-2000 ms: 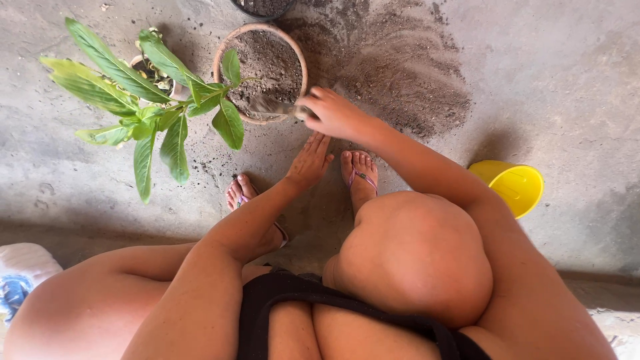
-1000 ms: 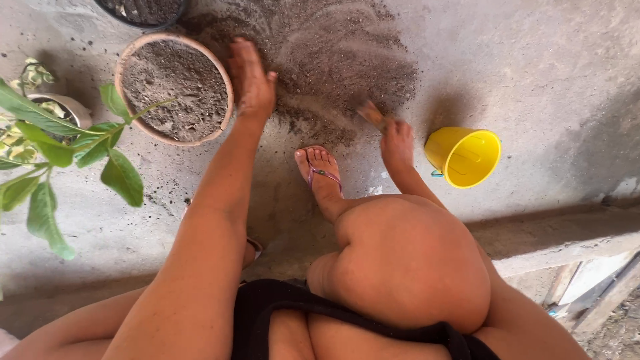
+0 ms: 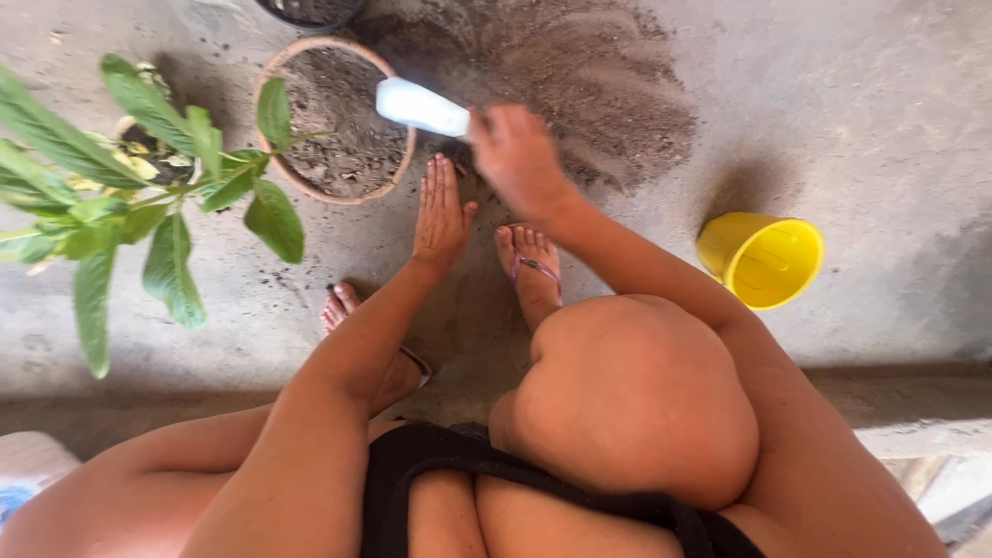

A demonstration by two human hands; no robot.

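Note:
My right hand (image 3: 521, 159) grips a small trowel (image 3: 422, 107), whose pale, shiny blade reaches over the right rim of a round clay pot (image 3: 287, 167). Dark soil (image 3: 341, 116) fills much of that pot. Just below its right side, my left hand (image 3: 443, 209) is held flat with the fingers stretched toward loose soil; it holds nothing. A wide patch of spilled soil (image 3: 597, 85) covers the concrete floor to the right of the pot. The trowel's handle is hidden in my right fist, which is slightly blurred.
A leafy green plant (image 3: 174, 263) spreads over the left side, above a small pot (image 3: 159, 159). Part of a dark pot (image 3: 314, 14) shows at the top edge. A yellow plastic bucket (image 3: 717, 248) lies to the right. My sandalled feet are close below the hands.
My right hand has moved left from the far side of the spilled soil to the clay pot's rim, the trowel still in it. My left hand has come down from the soil beside the pot.

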